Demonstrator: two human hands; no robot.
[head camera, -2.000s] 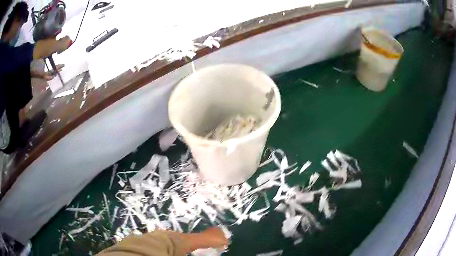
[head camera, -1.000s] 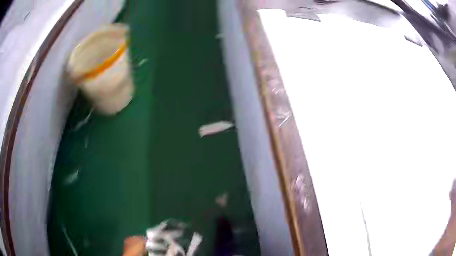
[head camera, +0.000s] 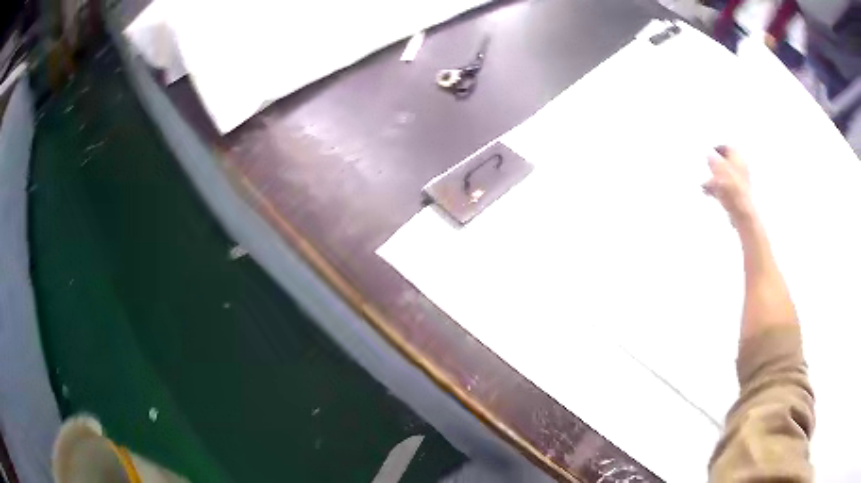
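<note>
White fabric (head camera: 585, 283) lies on the dark brown table, with its corner near the table edge. My right hand (head camera: 728, 179) is over the fabric at the right, its arm in a tan sleeve coming from the lower right. Its fingers look partly curled, but whether they grip anything is unclear. A flat iron weight with a loop handle (head camera: 491, 179) rests on the fabric's far edge. A smaller dark block (head camera: 664, 33) lies on the fabric farther back. My left hand is not in view.
Black scissors (head camera: 460, 78) lie on the bare table (head camera: 330, 170) beyond the weight. Another white sheet (head camera: 283, 47) lies at the far left. A pale bucket (head camera: 90, 456) is on the green floor at lower left, with scraps about. Part of a person shows at top right.
The view has swung from the floor and buckets to the tabletop. The weight and scissors have come into view, and my right hand is now over the fabric.
</note>
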